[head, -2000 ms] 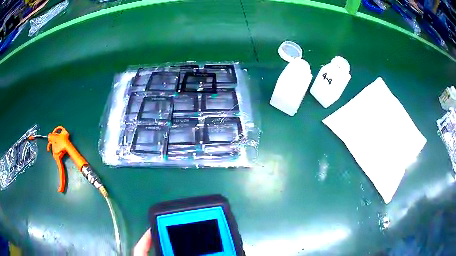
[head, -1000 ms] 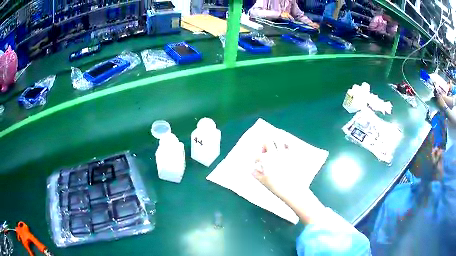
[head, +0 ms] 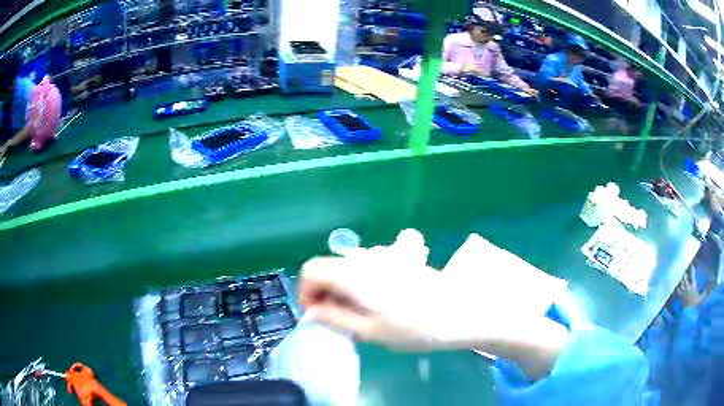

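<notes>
The top edge of a black-cased tester (head: 246,394) shows at the bottom edge. My left hand is not in view. My right hand (head: 341,309) is blurred above the right side of the lens sheet pack (head: 210,325). Its fingers are closed on a blurred white piece (head: 321,365) that hangs below them, near the tester. A white sheet (head: 508,277) lies flat on the bench to the right. Behind my hand are the open cap of one white bottle (head: 344,240) and the top of a second white bottle (head: 412,243); their bodies are mostly hidden or washed out.
The orange air blow gun (head: 87,386) lies at the lower left. A plastic-wrapped pack (head: 623,258) lies at the right. Blue tester housings (head: 230,141) lie beyond the green rail (head: 317,168). People (head: 476,55) sit across the bench, and another person's blue sleeve (head: 683,341) is at right.
My right hand has moved left from the white sheet, with a white piece in its fingers. The view has tilted up and swung right from the earliest frame; the tester's top edge shows again.
</notes>
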